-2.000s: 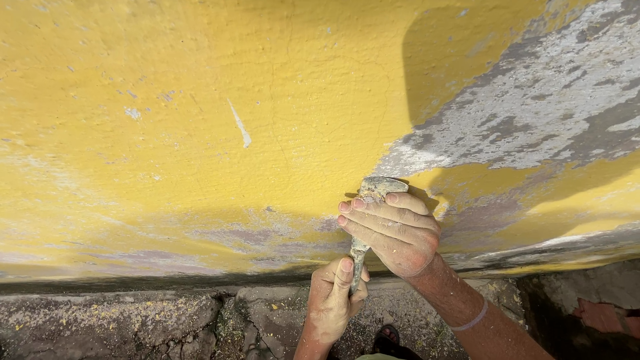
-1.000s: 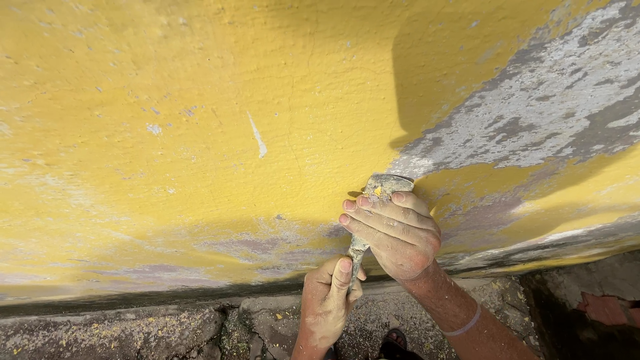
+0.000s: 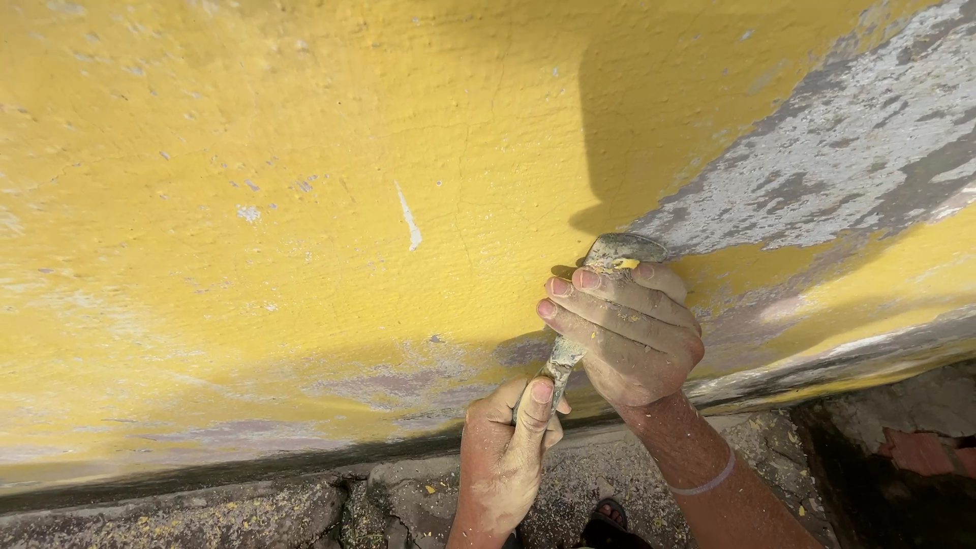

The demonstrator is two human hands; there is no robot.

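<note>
A metal scraper [image 3: 621, 248] with a wide blade lies against the yellow painted wall [image 3: 320, 198], at the lower left tip of a bare grey-white patch [image 3: 823, 152]. Its narrow handle is gripped by my left hand [image 3: 507, 450], thumb on top. Across the scraper near its blade rests my right hand [image 3: 629, 328], fingers bent over it and dusty; its thumb is hidden. A yellow paint flake [image 3: 627, 264] sits on the blade. My right wrist wears a pale band.
Cracked concrete ground [image 3: 290, 503] strewn with paint chips runs along the wall's base. A sandalled foot [image 3: 610, 512] shows at the bottom. Reddish brick pieces [image 3: 919, 451] lie beside a dark recess at the lower right.
Both hands keep their hold on the scraper, and its blade remains by the tip of the bare patch. The view has shifted slightly.
</note>
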